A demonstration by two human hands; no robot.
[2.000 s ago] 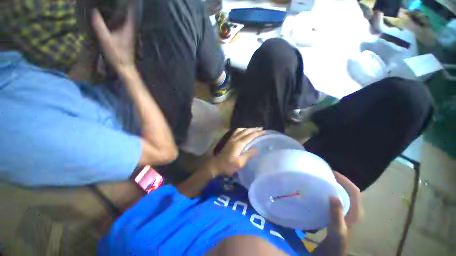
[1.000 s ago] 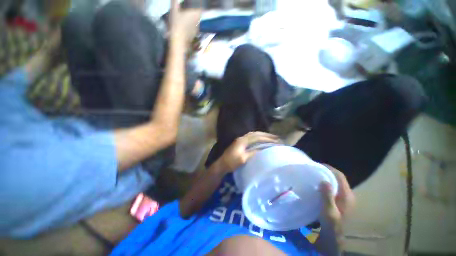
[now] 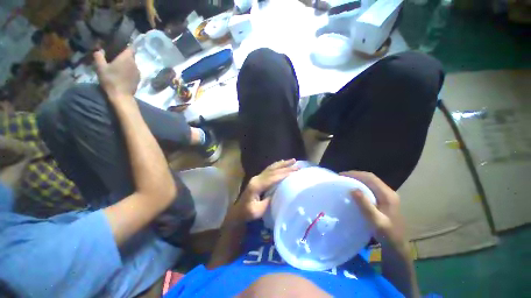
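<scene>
A round white plastic shell (image 3: 297,212) is above my lap, its inner face turned up towards me. A short red lead wire (image 3: 313,227) curves from near its centre, with small white dots around it. My right hand (image 3: 378,206) grips its right rim, thumb on the inner face. My left hand (image 3: 265,189) is at the upper left, closed around a second white shell, mostly hidden behind the first. The two shells overlap closely; whether they are nested cannot be told.
A low white table (image 3: 273,29) ahead holds a dark blue case (image 3: 207,65), a white round part (image 3: 332,49) and a white box (image 3: 376,26). A person in a light blue shirt (image 3: 64,244) sits at my left, arm raised. Flattened cardboard (image 3: 434,215) lies at right.
The view has turned, so more table and cardboard show. The shells have tilted a little and the red wire now points more steeply. Both hands keep their holds. The neighbour's raised hand is further left.
</scene>
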